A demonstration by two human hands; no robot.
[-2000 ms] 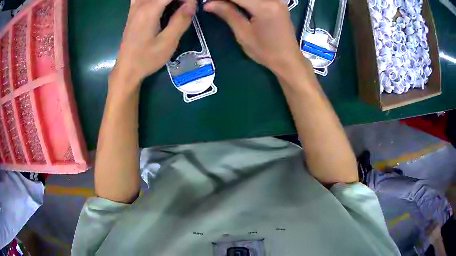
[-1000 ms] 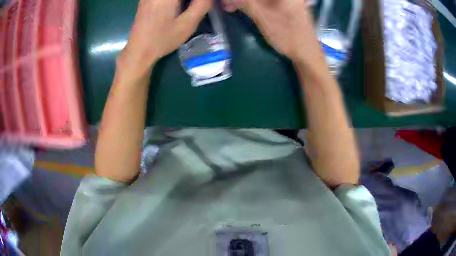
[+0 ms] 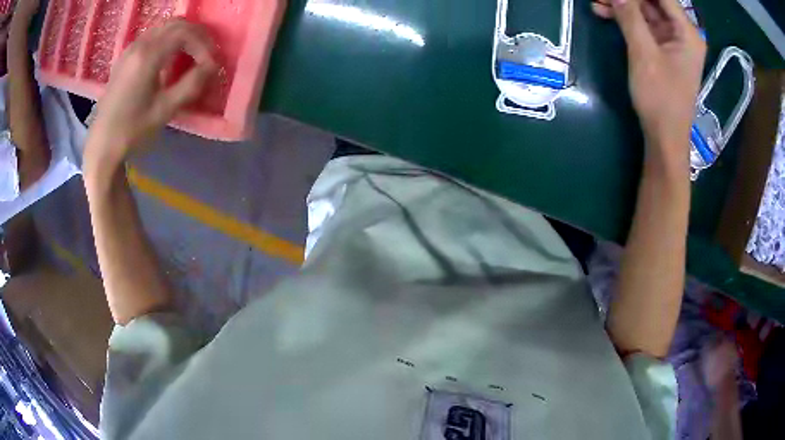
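My left hand (image 3: 159, 82) is over the pink parts tray (image 3: 245, 69) at the upper left, its thumb and fingers curled into a ring; whether a tiny part is between the fingertips cannot be seen. A white loop frame with a blue strip (image 3: 532, 73) lies on the green bench at upper centre, its top cut off by the picture edge. My right hand (image 3: 658, 60) is to the right of this frame, fingers bent near the top edge. A small dark thing shows at its fingertips, too small to tell if held.
Another loop frame with a blue strip (image 3: 706, 142) lies at the right, partly behind my right forearm. A cardboard box (image 3: 744, 206) of white fittings stands at the far right. The bench (image 3: 413, 112) has a front edge close to my body. Another person's arm (image 3: 30, 112) is at far left.
My left hand has left the central loop frame and moved left to the pink tray. My right hand has moved away from the frame. The view has swung left, shifting the bench items rightward.
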